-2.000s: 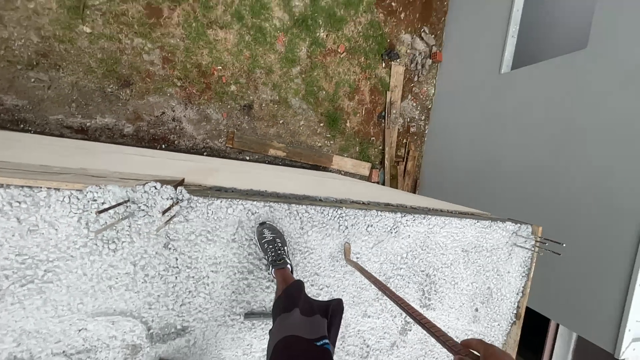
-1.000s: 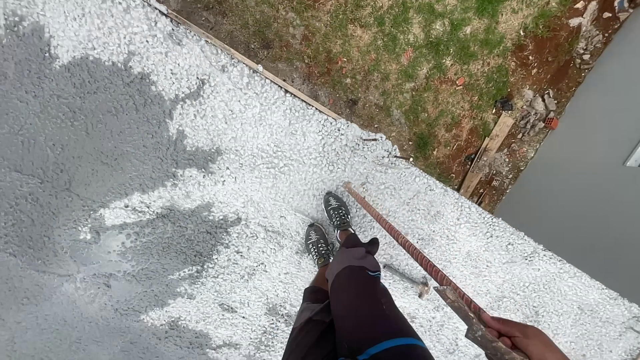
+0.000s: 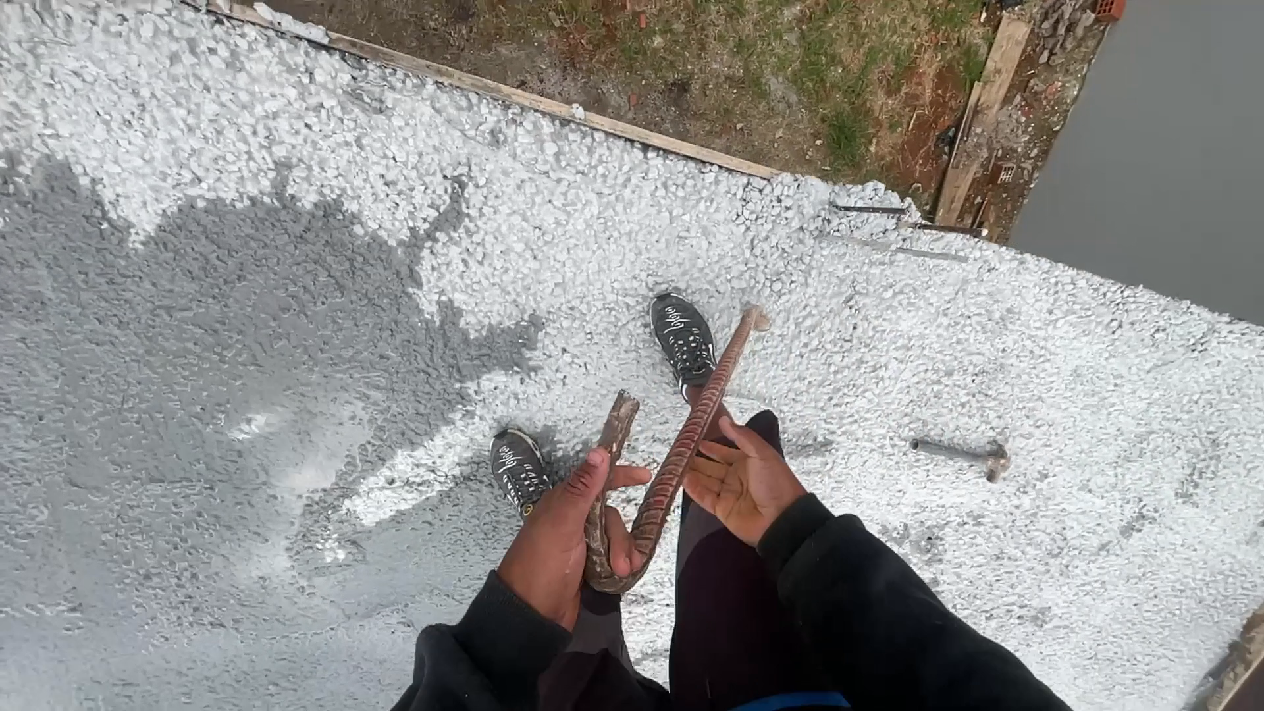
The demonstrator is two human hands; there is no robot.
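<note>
A rusty ribbed steel rebar (image 3: 681,444), bent into a hook at its near end, lies between my hands. My left hand (image 3: 568,528) grips the hook end, with fingers inside the bend and the thumb along the short leg. My right hand (image 3: 739,476) is beside the long shaft, palm up with fingers apart; whether its fingertips touch the bar is unclear. The far tip of the bar reaches past my right shoe (image 3: 683,341), over the white rough surface. My left shoe (image 3: 518,469) stands near the edge of a wet grey patch.
A short metal pipe (image 3: 953,452) with a lump at one end lies to the right. Rebar stubs (image 3: 869,209) stick out near the slab's edge. Beyond a wooden edge board (image 3: 553,104) lies lower grassy ground (image 3: 810,79) with loose planks (image 3: 978,118). Wet grey patch (image 3: 247,316) at left.
The bar was held by my right hand alone at the lower right; now my left hand has hold of its bent end. The view has shifted strongly.
</note>
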